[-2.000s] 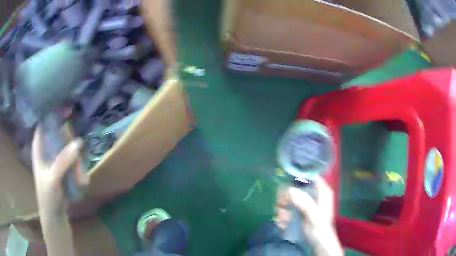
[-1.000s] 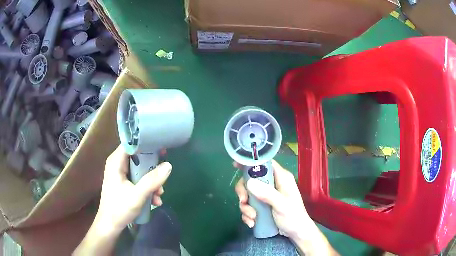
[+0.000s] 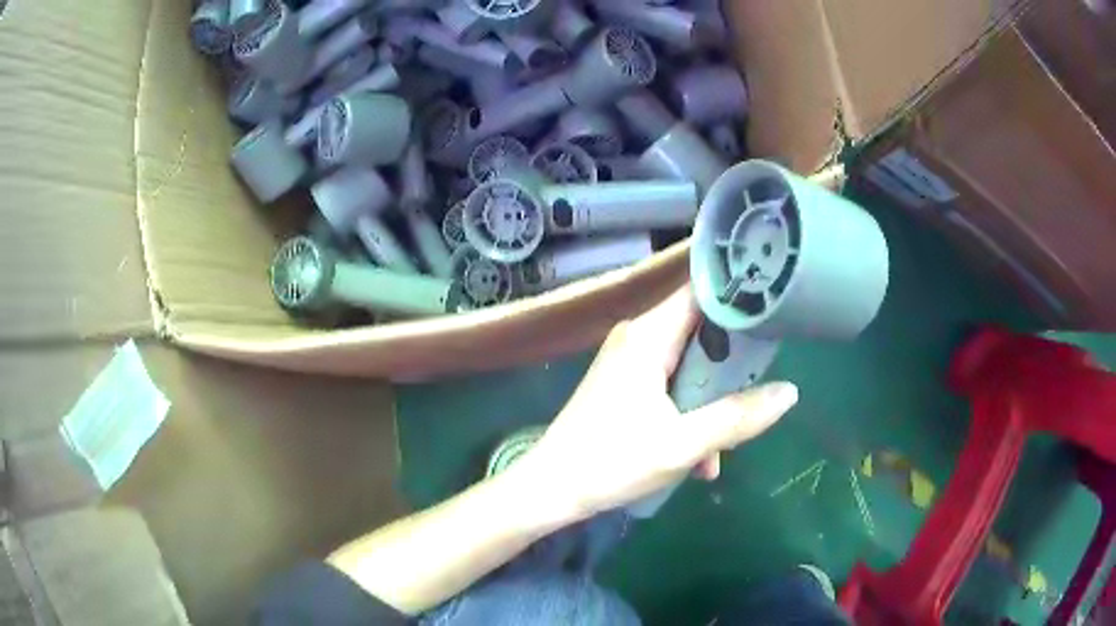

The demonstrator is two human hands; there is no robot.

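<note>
My left hand (image 3: 639,413) reaches up from the lower left, closed around the handle of a grey fan body (image 3: 847,264). The open drum head is above my fingers and faces left and towards me, showing a spoked motor mount with a small hub. A dark oval opening shows on the handle just below the head. My thumb lies across the handle's right side. The handle's lower end is partly hidden by my hand. My right hand is not in view.
A large carton (image 3: 490,349) fills the upper middle, heaped with grey fan bodies (image 3: 389,287). A second carton (image 3: 997,214) with a white label stands at the upper right. A red stool (image 3: 979,489) is at the lower right on the green floor (image 3: 759,538). A pale paper piece (image 3: 116,416) is on the cardboard flap at left.
The view has swung left towards the large carton. My left hand still holds a fan body, now right of centre. My right hand and the fan body it held have left the picture.
</note>
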